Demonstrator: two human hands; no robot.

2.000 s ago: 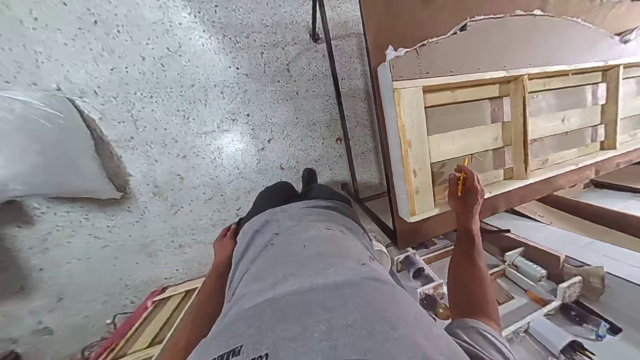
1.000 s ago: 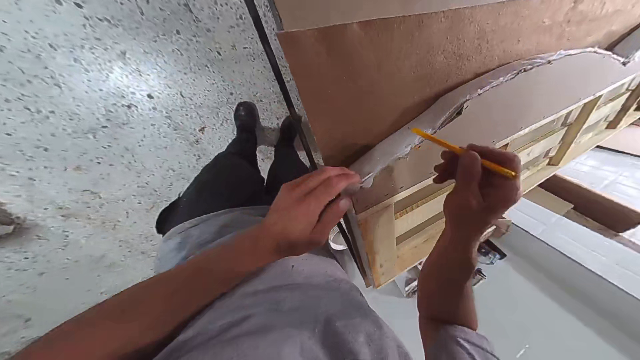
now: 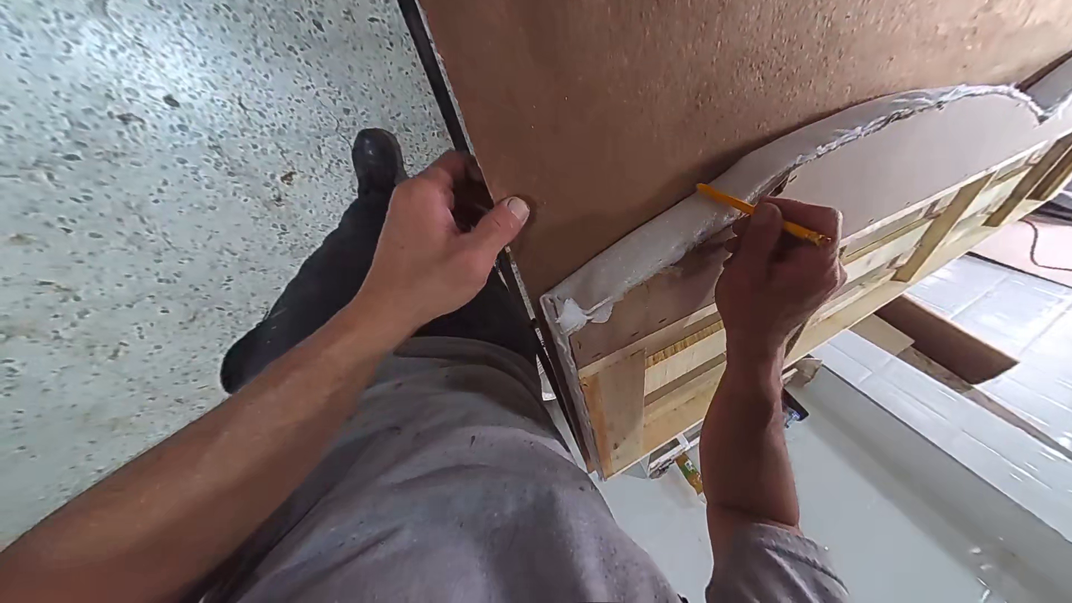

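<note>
My left hand (image 3: 448,239) grips the edge of a brown board (image 3: 603,109), thumb on its upper face and fingers at its rim. A yellow pencil (image 3: 727,199) is in my right hand (image 3: 779,268), its end pointing left at the border of a curved, padded white edge (image 3: 653,249). That edge belongs to a wooden slatted frame (image 3: 624,402) with a curved panel (image 3: 904,172), which lies on the brown board. White wadding (image 3: 574,315) sticks out at the frame's near corner.
A dark metal bar (image 3: 435,79) runs along the board's left edge. My shoe (image 3: 377,159) stands on the speckled floor (image 3: 184,167). At the right are a brown strip (image 3: 946,335) and white sheeting (image 3: 997,293). A small green-yellow item (image 3: 690,474) lies below the frame.
My left hand, low beside my body two seconds ago, is now at the board's edge. My right hand with the pencil has gone from the frame's slats to the padded curve. The view has shifted closer.
</note>
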